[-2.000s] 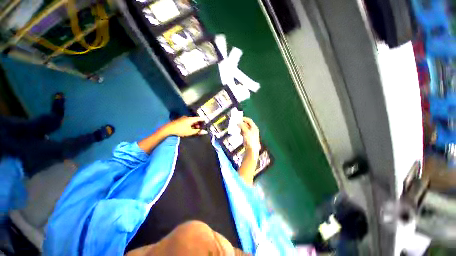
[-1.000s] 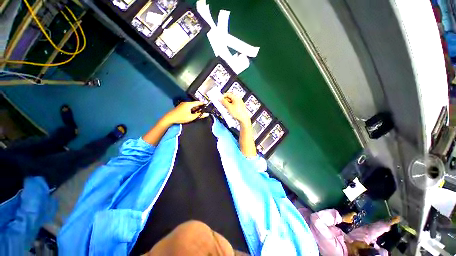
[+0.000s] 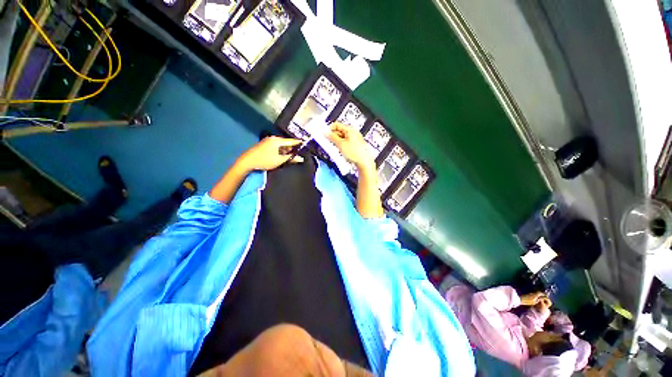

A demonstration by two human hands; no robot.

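My left hand (image 3: 267, 154) holds dark tweezers (image 3: 292, 149), their tip pointing right, close to a white strip. My right hand (image 3: 349, 145) pinches the white strip (image 3: 321, 135) over the near edge of a black tray (image 3: 289, 110). Several phone-like units sit side by side in this tray; the leftmost unit (image 3: 309, 113) has a pale middle and dark circuitry at its end. The strip and my right hand hide parts of the units. Whether a small piece is on the tweezer tip cannot be told.
Another black tray (image 3: 254, 76) with units lies at upper left. Loose white strips (image 3: 346, 40) lie crossed behind the trays on the green bench (image 3: 471, 147). Yellow cables (image 3: 110, 74) hang on a rack at left. A person in pink (image 3: 494, 316) is at lower right; another person's legs are at left.
The view has shifted, bringing more of the person in pink into view. Since the earliest frame the strip has moved lower, towards my body, and my hands are closer together. Both hands keep their holds.
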